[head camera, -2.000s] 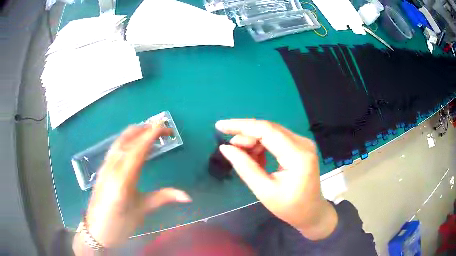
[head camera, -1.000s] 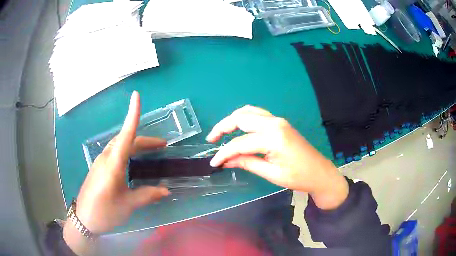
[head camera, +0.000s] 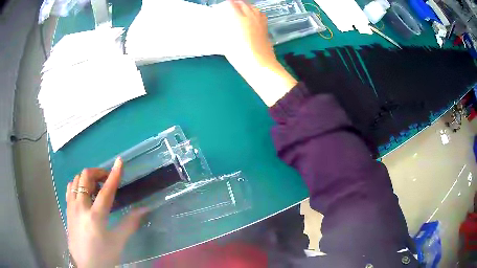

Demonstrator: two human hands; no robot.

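A clear blister pack (head camera: 196,157) lies opened out near the front left of the table, its other clear half (head camera: 214,201) towards me. A black strip (head camera: 149,186) lies lengthwise in it. My left hand (head camera: 99,209) is around the pack's left end, covering that end, with the thumb blurred. My right hand (head camera: 248,31) is stretched to the far side, over the right end of the fanned white insert cards (head camera: 178,31) and beside the spare blister packs (head camera: 295,23). Whether its fingers grip a card cannot be told.
More fanned white cards (head camera: 89,78) lie at left. A large mass of black strips (head camera: 397,84) with blue tabs covers the right side, partly under my right sleeve. A yellow rubber band, thin stick (head camera: 386,37), white bottle (head camera: 375,10) and round clear tub (head camera: 405,20) are at the far right.
My right hand has left the black strip and moved to the far cards. The strip now lies in the opened pack. My left hand has lowered around the pack's left end.
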